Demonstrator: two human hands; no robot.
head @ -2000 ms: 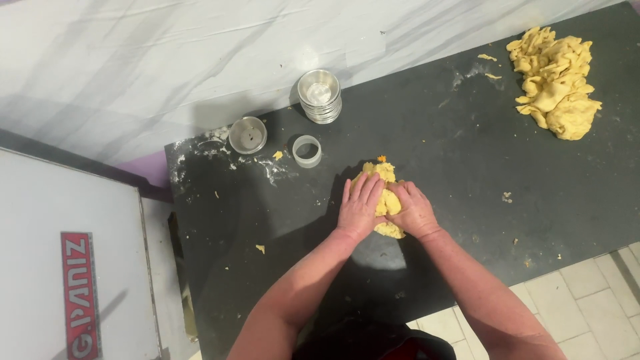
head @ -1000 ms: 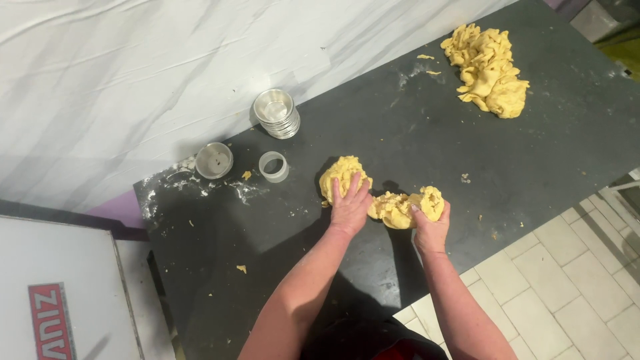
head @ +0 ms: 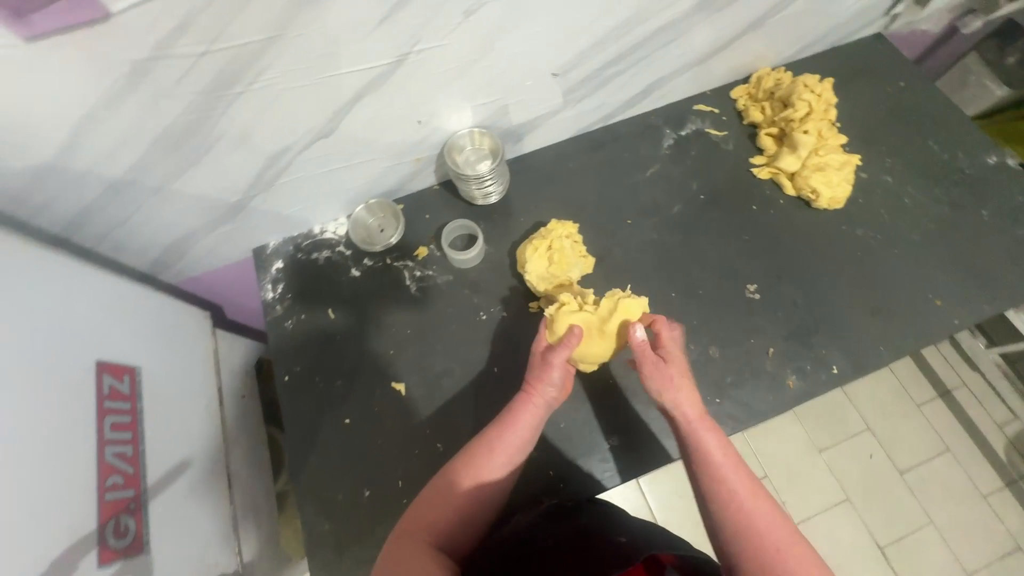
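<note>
A piece of yellow dough is held between both hands above the dark tabletop. My left hand grips its left side, thumb on top. On its right edge my right hand pinches the dough between thumb and fingers. Just beyond lies a rough lump of dough on the table; whether the two pieces touch cannot be told. A ring cutter stands left of that lump, near a single metal tin and a stack of metal tins by the wall.
A large heap of dough lies at the table's far right. The dark table bears flour and dough crumbs. A marbled wall runs along its back edge, and a white appliance with a red maker's plate stands at the left.
Two seconds ago both hands pressed on one mass of dough; one second ago the left hand was on the left lump and the right on another piece. Now both hold the nearer piece, the left off the lump.
</note>
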